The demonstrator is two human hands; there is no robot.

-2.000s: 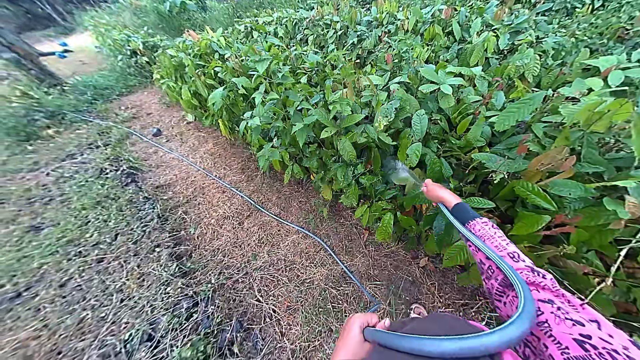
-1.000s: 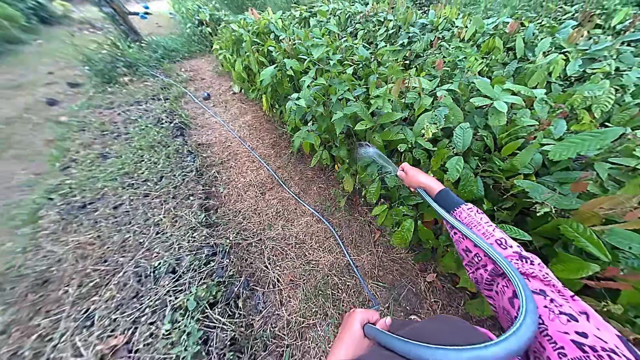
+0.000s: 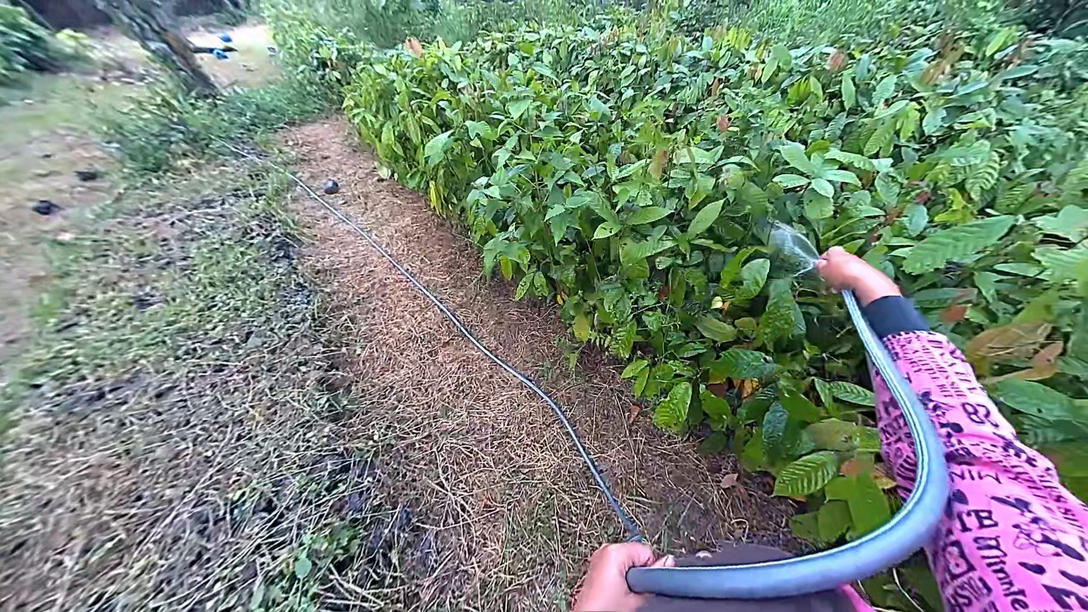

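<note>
My right hand (image 3: 852,274), at the end of a pink printed sleeve, is closed around the outlet end of a grey-blue garden hose (image 3: 922,476). A fan of water (image 3: 792,245) sprays from it leftward onto the leafy seedlings (image 3: 680,204). At the bottom edge, my left hand (image 3: 614,578) grips the same hose lower down. Between the two hands the hose bends in a wide loop on the right. Beyond my left hand it runs along the ground toward the upper left. The hose's tip is hidden by my right fingers.
A strip of dry grass and soil (image 3: 442,399) borders the dense plants. Left of it lie cut weeds (image 3: 195,476). A small dark round object (image 3: 331,186) rests beside the hose on the ground. A tree trunk (image 3: 161,47) leans at the upper left, with blue items (image 3: 223,53) behind it.
The view swung left and then partly back. The water spray continues, and both hands keep their hold on the hose.
</note>
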